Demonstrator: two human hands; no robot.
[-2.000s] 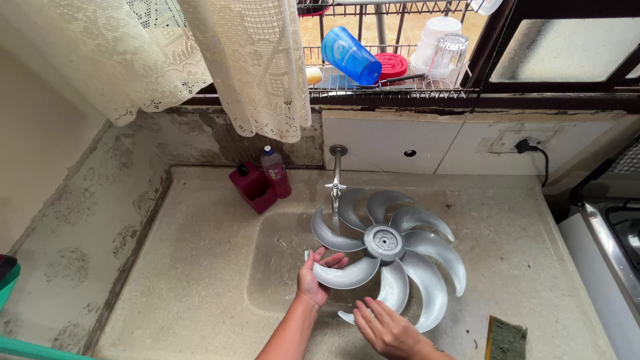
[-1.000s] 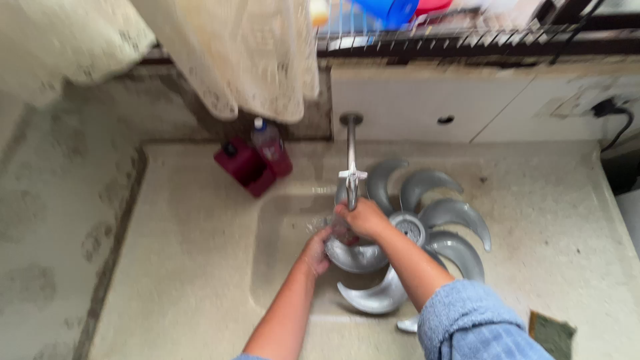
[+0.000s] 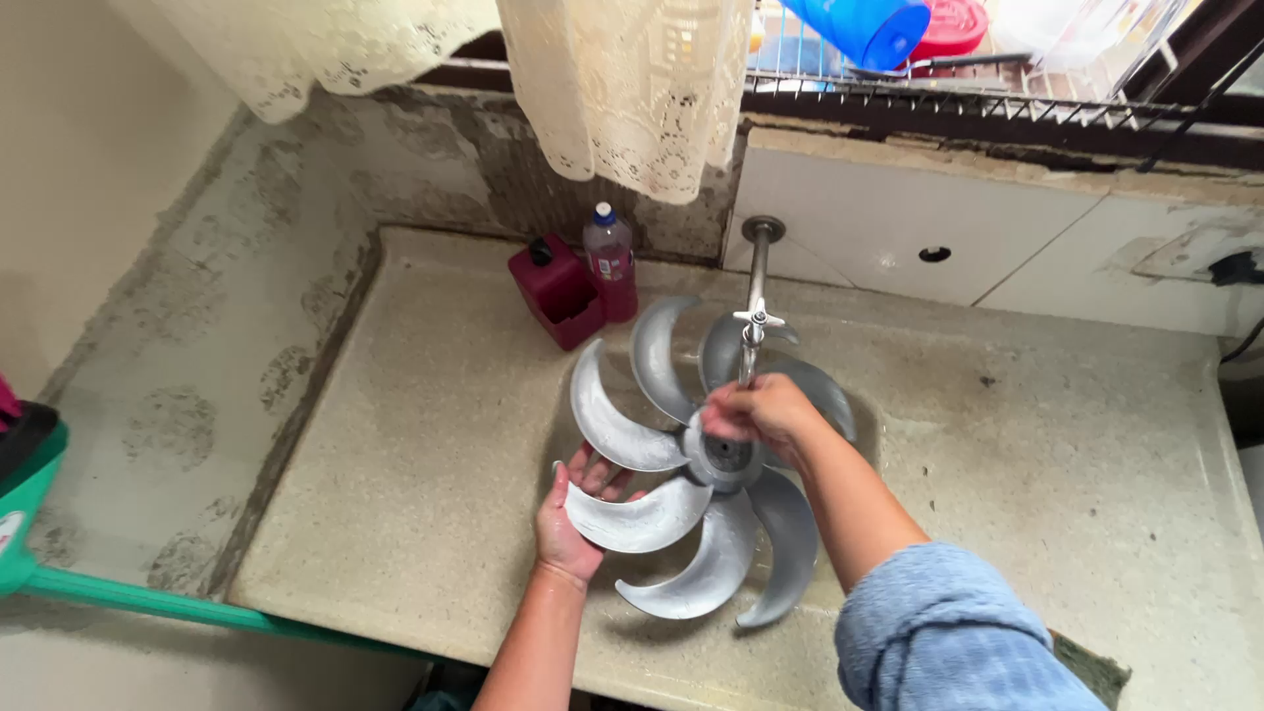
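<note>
A grey fan blade wheel (image 3: 652, 518) with several curved blades lies over the sink basin, under the metal faucet (image 3: 756, 296). My left hand (image 3: 578, 509) grips one blade near its tip at the left, the thumb on the edge and the fingers behind it. Over the hub, just below the spout, is my right hand (image 3: 755, 413), its fingers bent and partly blurred; whether it touches the hub or the spout cannot be told. The wheel hides most of the basin.
A dark red holder (image 3: 561, 296) and a bottle of pink liquid (image 3: 610, 267) stand behind the basin. A scouring pad (image 3: 1091, 671) lies at the lower right. Above are a lace curtain (image 3: 632, 89) and a wire dish rack (image 3: 948, 94). A green plastic handle (image 3: 148, 602) crosses the lower left.
The fan wheel has moved left relative to the faucet, its hub now near the spout. My right hand, earlier at a lower blade and then near the spout, is now over the hub.
</note>
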